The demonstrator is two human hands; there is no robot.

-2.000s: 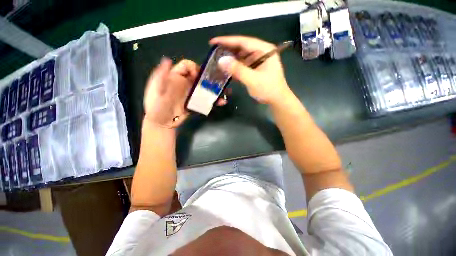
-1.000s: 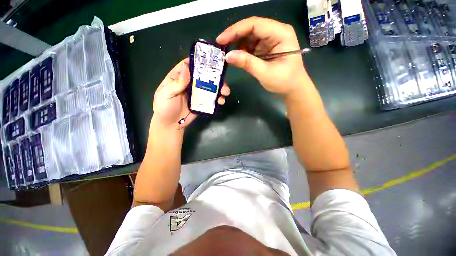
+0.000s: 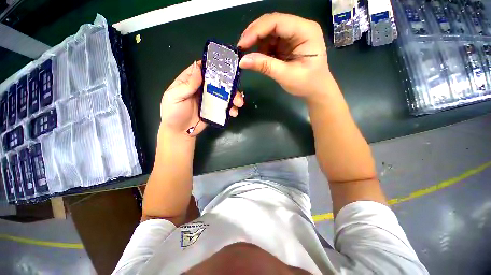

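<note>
My left hand holds a dark front housing upright and slightly tilted above the mat. A mainboard sits inside it, silver at the top, with a blue band and a plain white lower part. My right hand is at the housing's upper right edge, thumb and index finger close together there. Whether they pinch a small piece cannot be told. Thin tweezers lie across my right palm, held by the curled fingers. A thin cord with a small bead is at my left wrist.
A white ribbed tray with dark housings is at the left. Two upright groups of loose boards stand at the upper right, beside a clear board tray. A white rail runs along the back of the dark green bench.
Since the first frame, the housing has turned more upright and my right hand has moved from over the board to its upper right edge. Since the second, the housing has shifted slightly left.
</note>
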